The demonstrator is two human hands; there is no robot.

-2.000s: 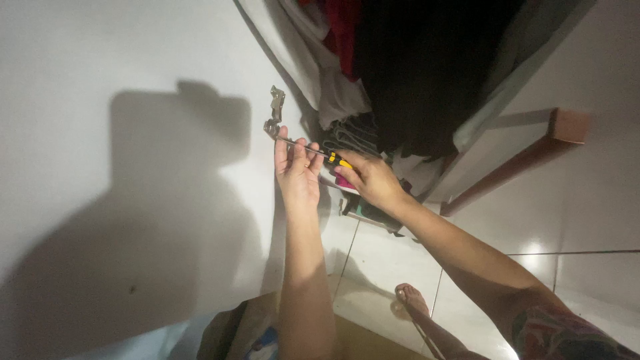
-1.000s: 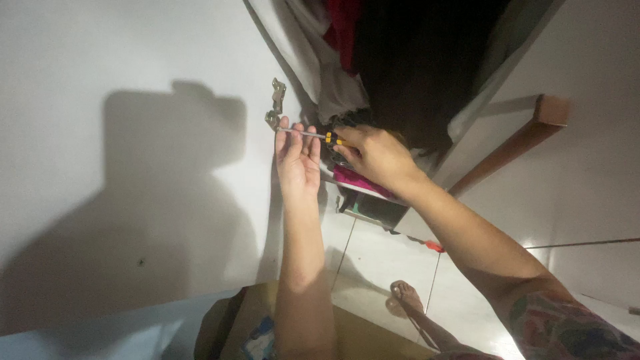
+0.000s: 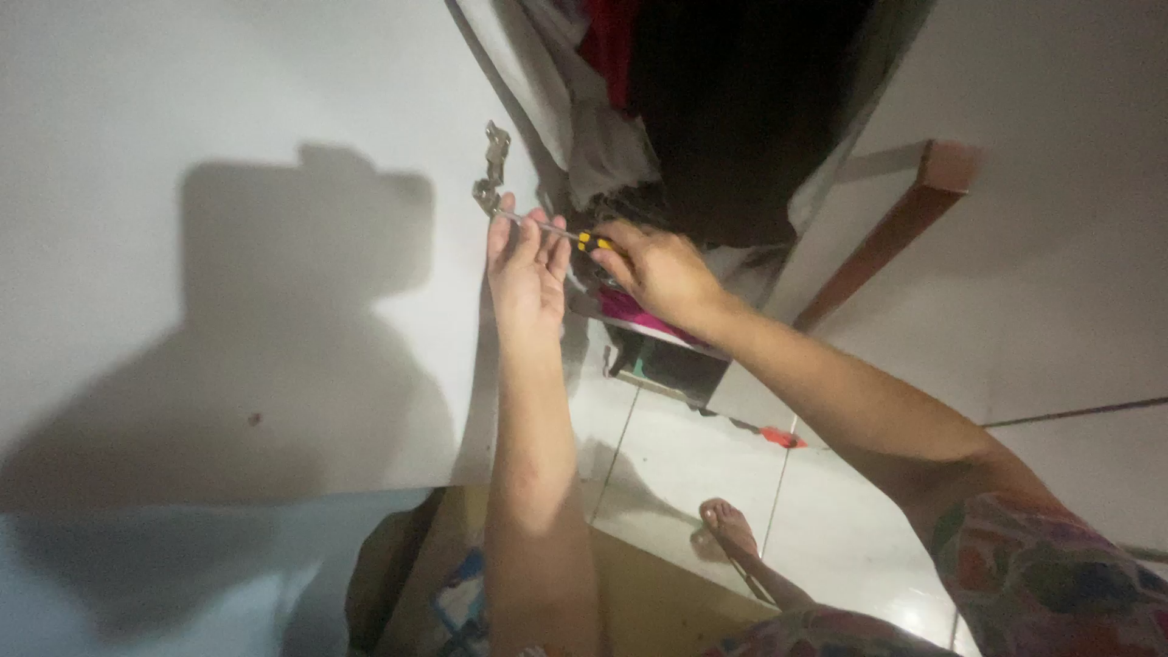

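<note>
A metal cabinet hinge (image 3: pixel 492 169) is on the white door panel (image 3: pixel 365 73) at the upper left centre. In my right hand (image 3: pixel 662 274) is the black and yellow handle of a screwdriver (image 3: pixel 589 242), its shaft pointing left to the lower part of the hinge. My left hand (image 3: pixel 532 265) is palm up under the shaft, fingertips at the shaft and the hinge's lower end. Whether its fingers grip the shaft or only steady it, I cannot tell. The screwdriver's tip and any screw are too small to make out.
Clothes (image 3: pixel 607 151) hang inside the dark cabinet, with magenta cloth (image 3: pixel 639 315) lower down. A brown bar-shaped handle (image 3: pixel 890 242) stands out from the white panel at right. A red-tipped object (image 3: pixel 782 437) lies near the tiled floor, above a bare foot (image 3: pixel 730 527).
Both hands stay at the hinge with the screwdriver. My right hand's grip on the handle has shifted slightly since the earliest frame. The red-tipped object, not visible two seconds ago, is in view.
</note>
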